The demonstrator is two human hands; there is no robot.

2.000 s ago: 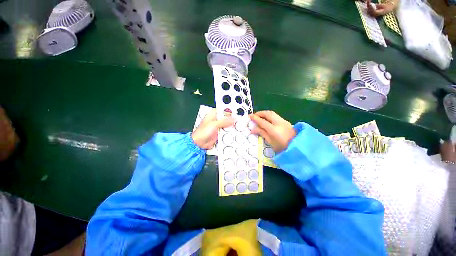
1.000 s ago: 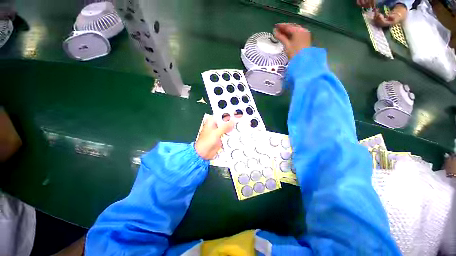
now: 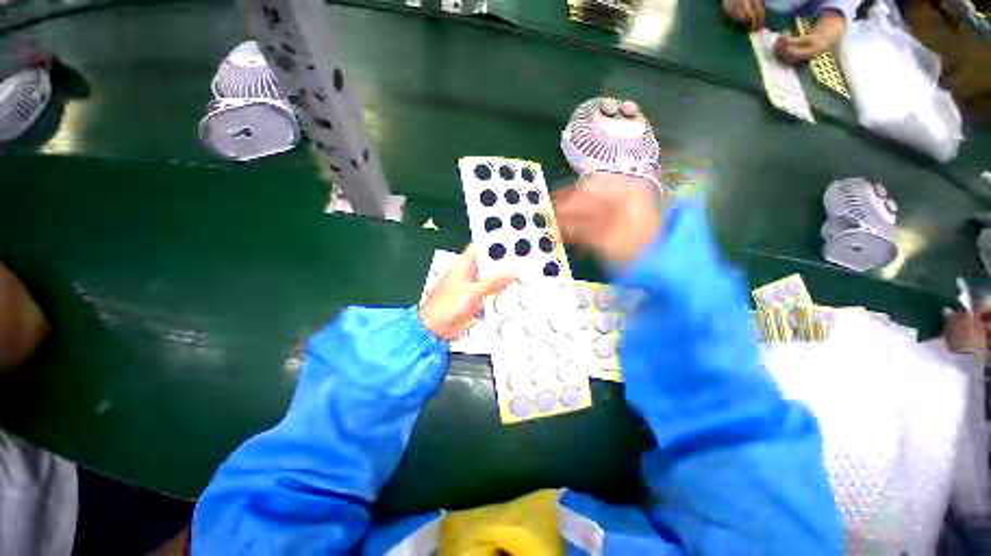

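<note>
My left hand [image 3: 465, 295] holds a long white sticker sheet [image 3: 538, 326] by its left edge, thumb on top. The sheet's upper part shows rows of dark round holes; its lower part has silver-grey discs. My right hand [image 3: 611, 220] is blurred between the sheet and a small white fan [image 3: 611, 136]; whether it holds anything cannot be told. The fan's grille faces up with two round discs near its top, and my hand partly covers its base. More sticker sheets [image 3: 601, 326] lie beneath the held one.
A perforated grey post [image 3: 331, 119] stands left of centre. Other fans are on the belt at left [image 3: 250, 109] and right [image 3: 858, 226]. Bubble wrap [image 3: 869, 434] and a stack of sheets [image 3: 791, 310] lie at right. Another person's hands [image 3: 799, 43] hold a sheet beside a plastic bag [image 3: 897, 87].
My right hand has come back from the fan's top towards the sheet. The fan now shows two discs on its grille. The fan at left has shifted right; the sheet has turned more upright.
</note>
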